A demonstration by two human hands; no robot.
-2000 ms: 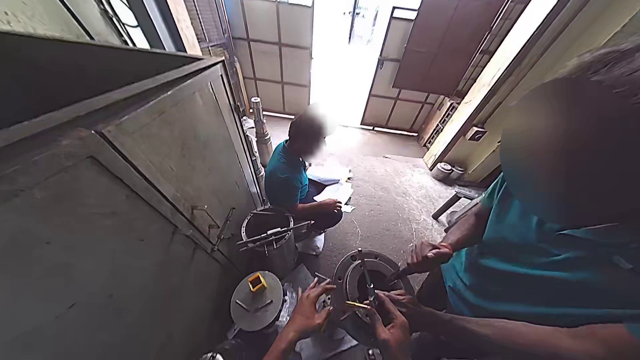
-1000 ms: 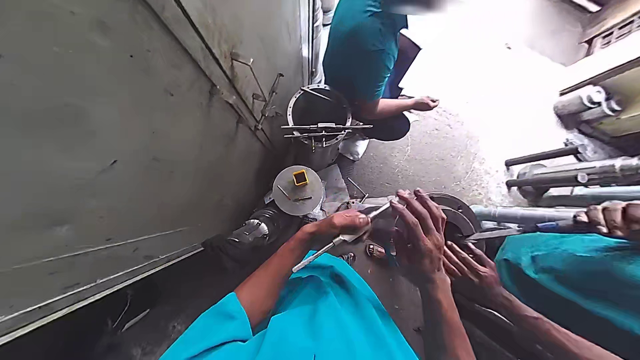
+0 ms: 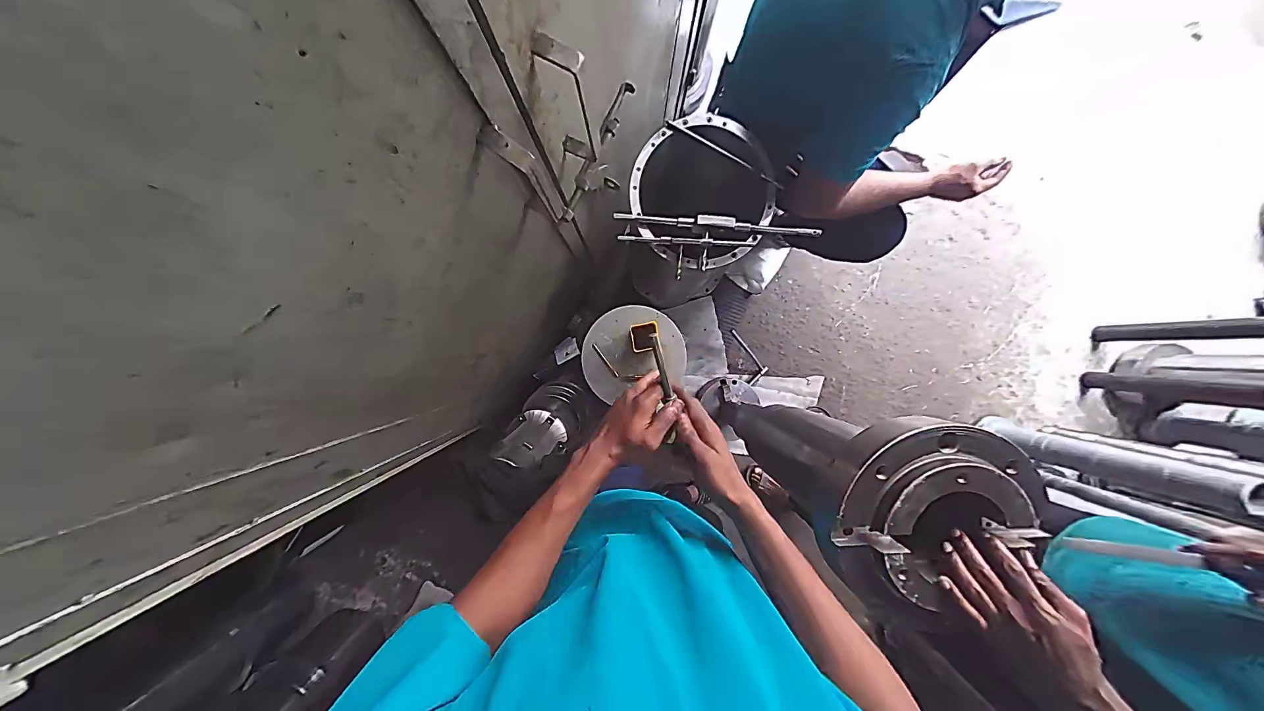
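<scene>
Before my body, my left hand (image 3: 637, 420) and my right hand (image 3: 701, 439) meet around a tap wrench (image 3: 662, 365), a thin metal bar whose far end points to a small yellow-rimmed square box (image 3: 644, 337). That box stands on a round grey plate (image 3: 604, 354), beside a thin rod. My fingers hide the near part of the tool. Farther ahead, more bar-type tap wrenches (image 3: 715, 222) lie across a drilled flange (image 3: 644, 163).
At right a large flanged metal cylinder (image 3: 864, 464) has a co-worker's hand (image 3: 1022, 607) on it. Metal pipes (image 3: 1175, 464) lie beyond. Another person (image 3: 839, 89) sits ahead. A tall metal cabinet (image 3: 247, 247) stands left.
My hands have come together, away from the flanged cylinder, and are now close to the round plate. The view has turned downward. The co-worker's hand remains at the cylinder.
</scene>
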